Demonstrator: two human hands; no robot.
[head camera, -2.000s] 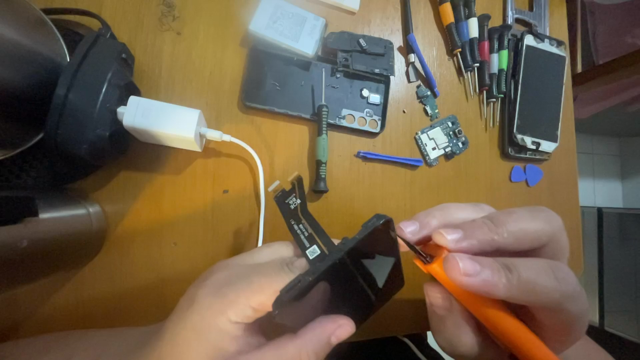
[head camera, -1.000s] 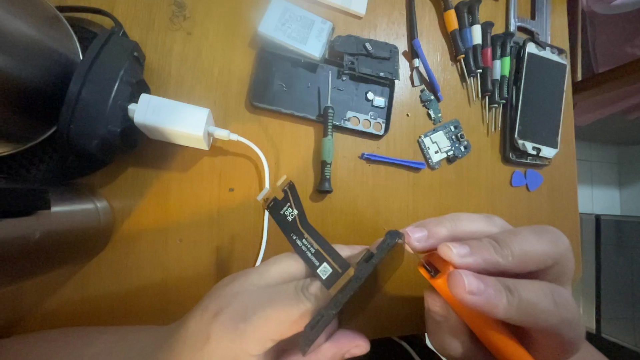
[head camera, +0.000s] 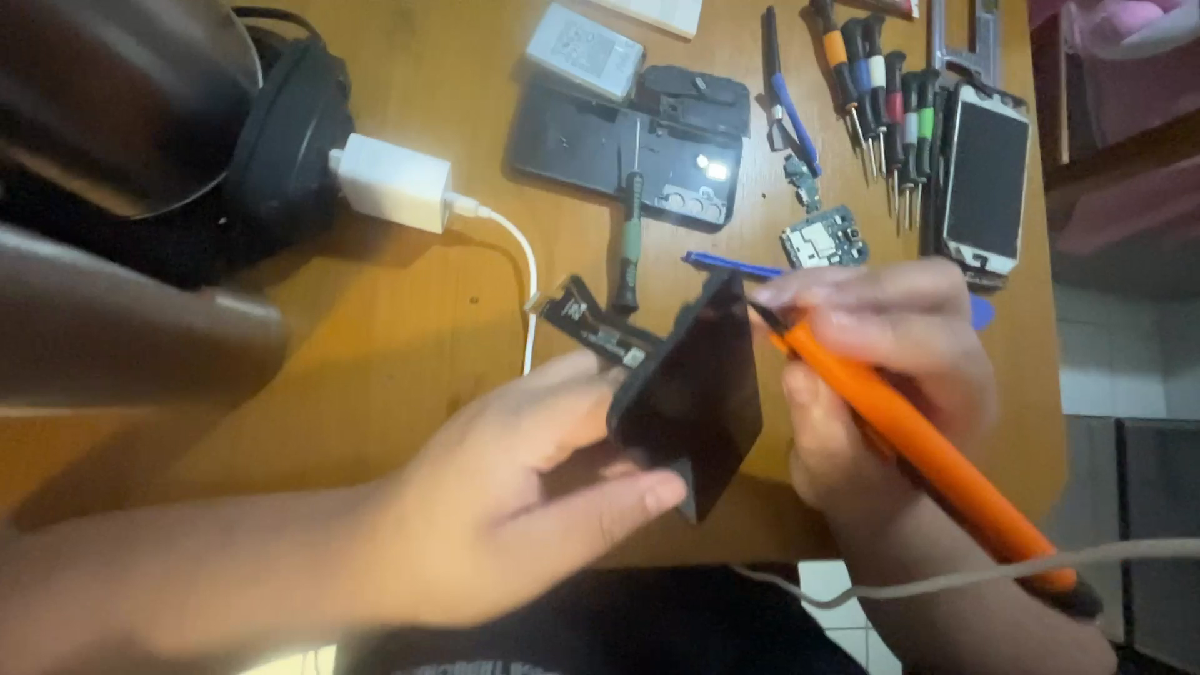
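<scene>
My left hand (head camera: 544, 469) grips a dark phone screen assembly (head camera: 698, 394), tilted up on edge, with the thumb on its glossy face. A black flex cable (head camera: 595, 323) sticks out behind it toward the upper left. In my right hand (head camera: 891, 366) is an orange-handled tool (head camera: 919, 450) with a thin dark tip, which is at or very near the screen's upper right edge; contact cannot be told. Beyond the hands lie a blue plastic pry tool (head camera: 727, 264), a phone circuit board (head camera: 825, 239) and a green-and-black screwdriver (head camera: 632, 239).
A dark phone housing (head camera: 572, 136) lies at the back under a battery (head camera: 586, 52). Several screwdrivers (head camera: 877, 80) and a white-framed phone (head camera: 986, 178) are at the right. A white charger (head camera: 394, 181) with a cable is at the left, beside a dark appliance base (head camera: 291, 141). A cord (head camera: 937, 586) crosses my right forearm.
The screen assembly has turned from nearly edge-on to show its glossy face. My right hand has tilted, with more of the orange tool's handle now visible.
</scene>
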